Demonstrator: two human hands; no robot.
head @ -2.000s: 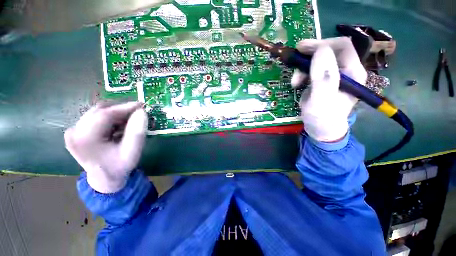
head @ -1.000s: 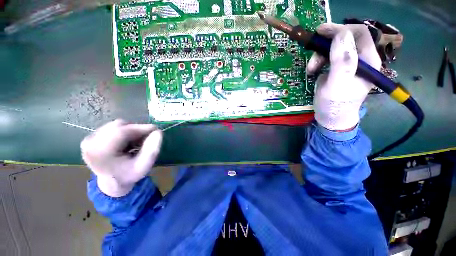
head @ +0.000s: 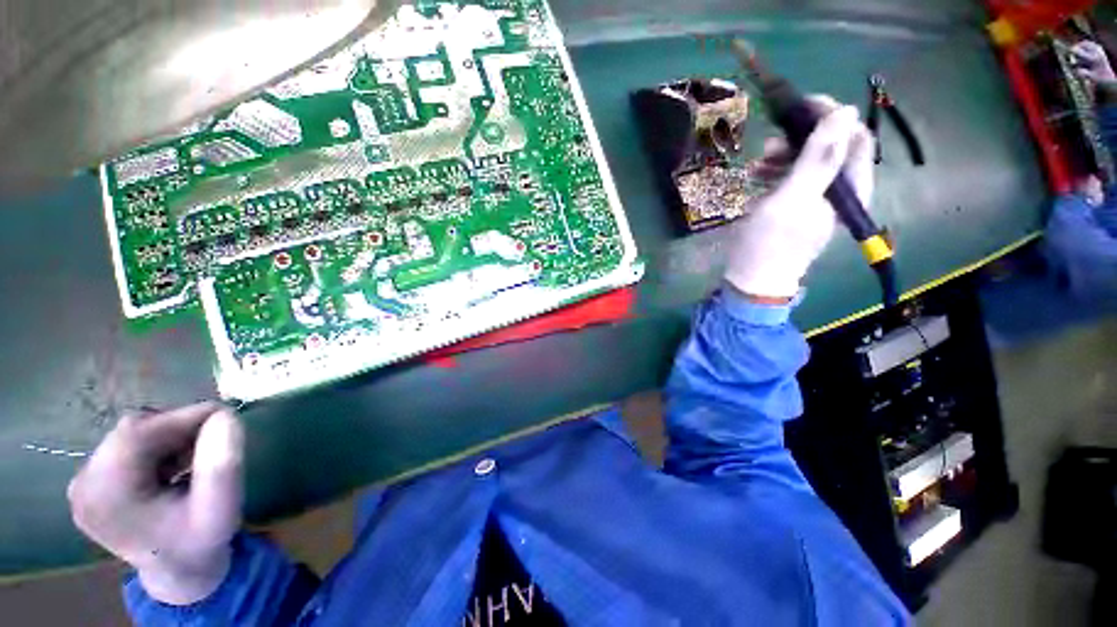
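My right hand [head: 796, 208], in a white glove, holds the soldering iron [head: 848, 211], its tip pointing up and left above the mat, beyond the iron stand. My left hand [head: 165, 490], in a white glove, is at the board's lower left corner, fingers closed on thin solder wire [head: 55, 451] that sticks out to the left. The green circuit board [head: 404, 233] lies tilted on the mat, apart from both hands. A red edge [head: 539, 325] shows beneath it. The iron stand [head: 701, 153] with grainy metal wool in front stands between the board and my right hand.
A translucent hood [head: 221, 61] covers the upper left and part of the board. Side cutters [head: 894, 120] lie right of the iron. Solder specks lie on the green mat [head: 613, 355] at left. Racked equipment [head: 913, 429] stands below right. Another person's gloved hand and blue sleeve show at far right.
The view has swung right, so the board appears further left and tilted. My right hand has lifted the iron off the board area to beside the stand. The stand is now fully visible.
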